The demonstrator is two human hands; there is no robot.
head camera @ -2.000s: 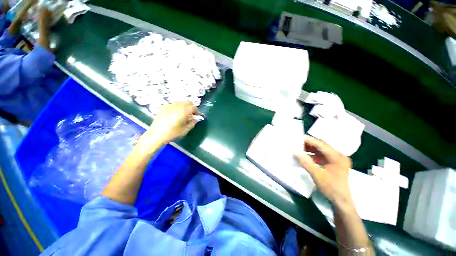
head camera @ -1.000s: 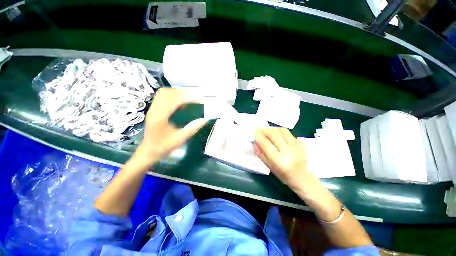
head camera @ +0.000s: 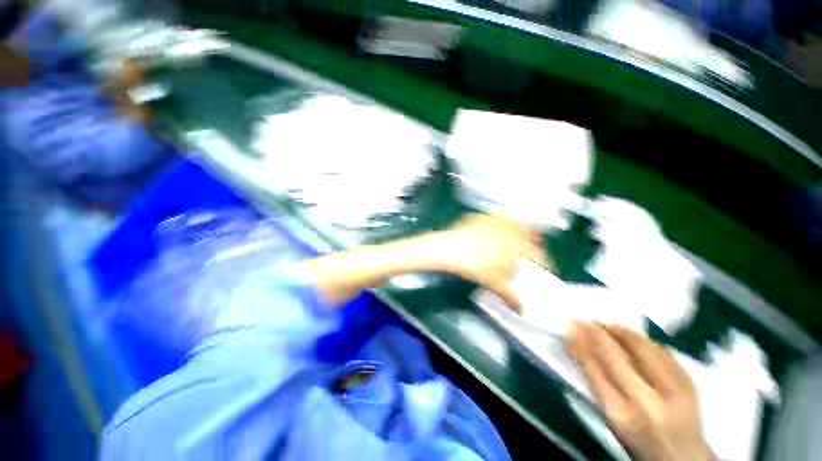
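Observation:
The frame is blurred. A white box or tray (head camera: pixel 541 347) lies on the green bench in front of me. My left hand (head camera: pixel 494 257) reaches over its left end, with thumb and fingers at a white piece (head camera: pixel 552 293). My right hand (head camera: pixel 642 387) lies with bent fingers at the right part of the box. Blur hides whether either hand grips anything. The pile of white coiled cables (head camera: pixel 347 158) lies to the left.
A white box stack (head camera: pixel 520 162) stands beyond my left hand by the belt. White card blanks lie in piles behind (head camera: pixel 644 266) and right (head camera: pixel 735 387). A blue bin (head camera: pixel 167 248) with clear bags is at lower left. Another person's blue sleeve (head camera: pixel 77 135) shows at upper left.
The view has turned and is blurred. My left hand has moved from beside the box to its left end. My right hand is now flatter over the box's right part.

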